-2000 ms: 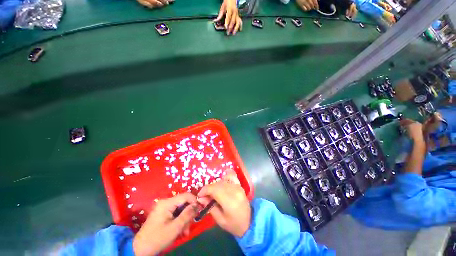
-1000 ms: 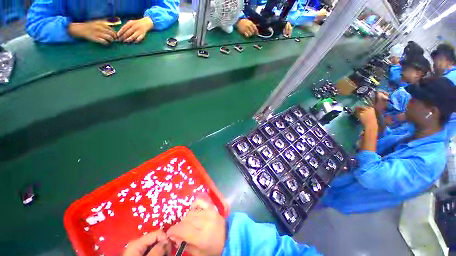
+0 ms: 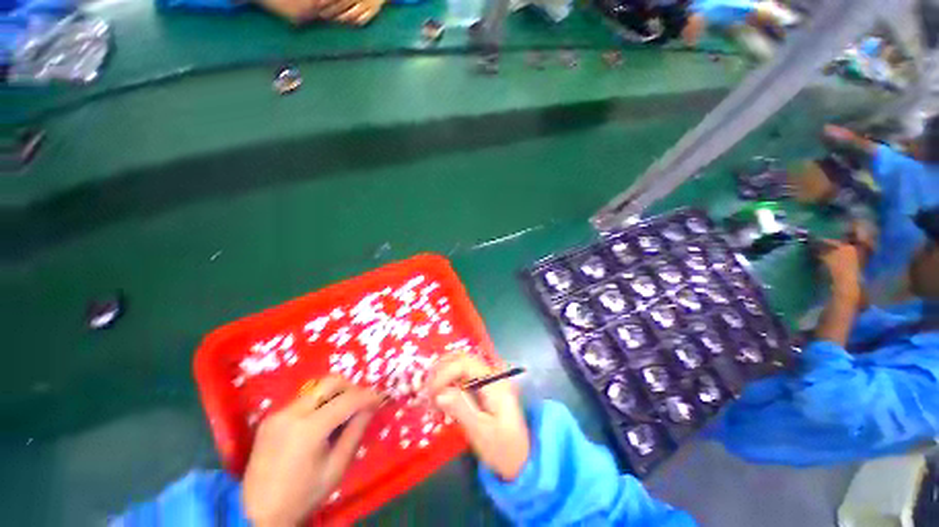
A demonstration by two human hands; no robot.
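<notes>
A red tray (image 3: pixel 340 504) with many small white parts (image 3: pixel 381 331) lies in front of me. My left hand (image 3: pixel 304 453) is over its lower left part, fingers curled around a small dark thing, likely a watch housing (image 3: pixel 338 424), mostly hidden by the fingers. My right hand (image 3: pixel 479 407) is over the tray's right side and holds thin dark tweezers (image 3: pixel 496 378); their dark end points out to the right. The picture is blurred, so the tweezer tip cannot be made out.
A black blister tray (image 3: pixel 659 340) with housings in its pockets lies at right, beside a person's blue sleeve (image 3: pixel 824 401). A single housing (image 3: pixel 104 312) lies at left. A grey post (image 3: pixel 741 103) crosses the upper right. A clear bag (image 3: pixel 64 46) and another person's hands (image 3: pixel 329 8) are at the top.
The view has swung back down and left. My hands, close together before, are now apart: the right one over the tray's right side, the left one at its lower left.
</notes>
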